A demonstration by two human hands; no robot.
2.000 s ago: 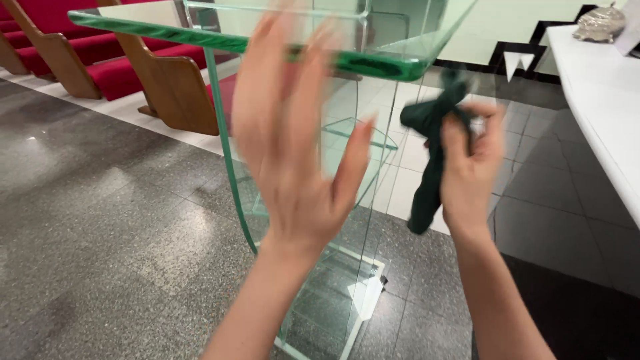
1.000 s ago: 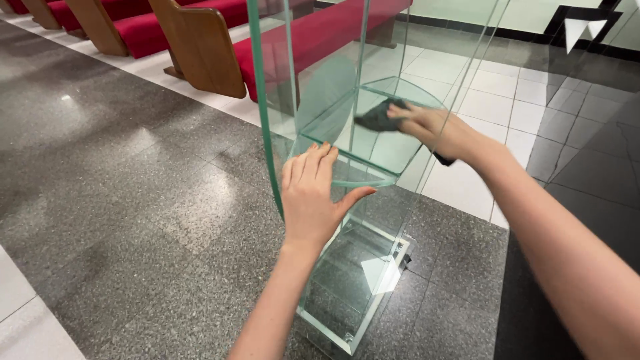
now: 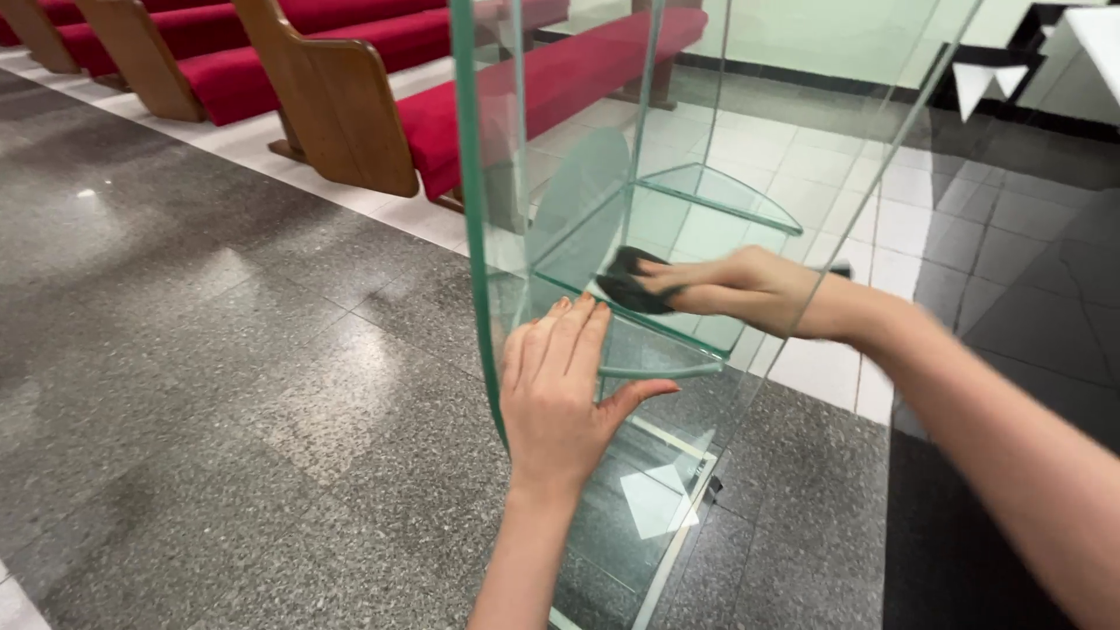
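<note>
My left hand [image 3: 560, 385] lies flat, fingers together and thumb apart, against the outer pane of a glass lectern [image 3: 477, 219], in front of its inner shelf. My right hand [image 3: 744, 289] reaches in from the right and presses a dark cloth [image 3: 637, 282] near the edge of the glass shelf [image 3: 700, 227]. The cloth is bunched under my fingers, which are slightly blurred. Below both hands the lectern's glass base [image 3: 612, 516] stands on the speckled floor. The exact contact between cloth and glass is hard to make out.
Wooden pews [image 3: 337, 105] with red cushions stand in rows at the upper left. A white tabletop [image 3: 1098, 39] shows at the top right corner, near a dark, glossy surface [image 3: 989, 490] along the right side. Grey speckled floor [image 3: 219, 394] spreads at the left.
Two seconds ago both hands were raised near the lectern's top, the right holding the dark cloth. The view has since tilted down, and both hands are lower, at the inner shelf.
</note>
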